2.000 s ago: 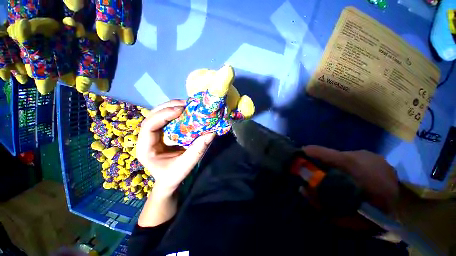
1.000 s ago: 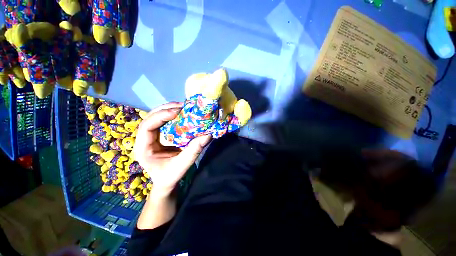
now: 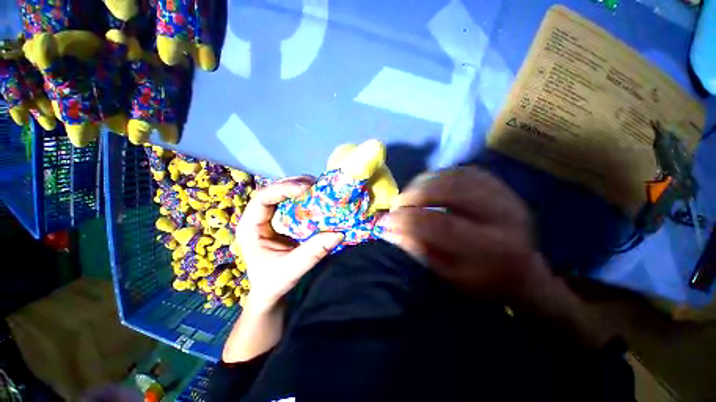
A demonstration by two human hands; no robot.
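A small yellow plush bear [image 3: 337,196] in a blue floral outfit is held in front of my lap. My left hand [image 3: 275,239] grips it from the left, thumb below and fingers behind. My right hand [image 3: 471,228], slightly blurred, is at the bear's right side, its fingertips pinching at the outfit's edge and partly hiding it. The dark glue gun [image 3: 671,177] with an orange trigger lies on the right edge of the cardboard rest [image 3: 589,102], out of my hands.
Several finished-looking bears [image 3: 78,74] lie at the upper left. A blue crate [image 3: 126,259] full of yellow toys stands beside my lap, with another crate [image 3: 20,180] farther left. A light-blue item [image 3: 706,51] and a black bar [image 3: 704,263] are at the right edge.
My right hand has let go of the glue gun, which now lies on the cardboard, and has moved left to the bear. The bear appears slightly lower and farther right.
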